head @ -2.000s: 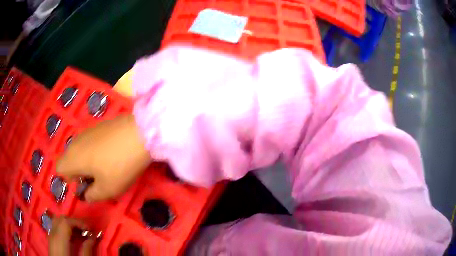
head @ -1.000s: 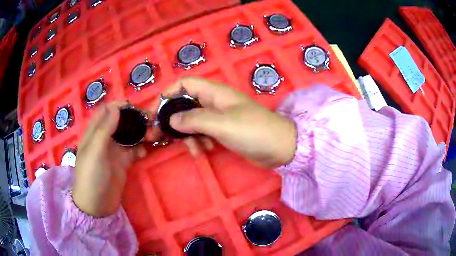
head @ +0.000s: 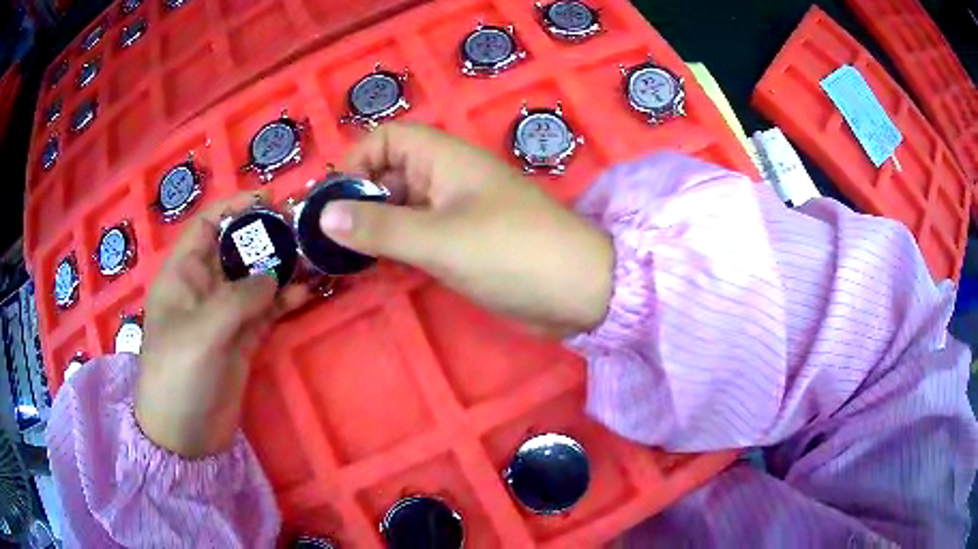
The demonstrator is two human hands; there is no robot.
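Observation:
My left hand (head: 204, 311) holds a round watch body (head: 253, 249) whose black screen shows a white QR code, with a fingertip at its lower edge. My right hand (head: 488, 231) holds a second watch body (head: 341, 225) with a dark screen, my thumb lying on its face. The two watches are side by side, their rims very close, above a red foam tray (head: 370, 402). Watches with grey case backs up, such as one watch (head: 545, 139), lie in the tray's far pockets. A dark-faced watch (head: 548, 473) lies in a near pocket.
Another red tray (head: 322, 32) with watches lies beyond. At the right, a red tray (head: 799, 64) bears a pale blue slip (head: 861, 113). White and yellow papers (head: 786, 166) lie by the main tray's right edge. A grey keyed object (head: 24, 349) and a fan grille (head: 13, 472) are at the left.
About two seconds ago my hands were down among the watches. One second ago both held dark watches. Now the left watch shows a QR code.

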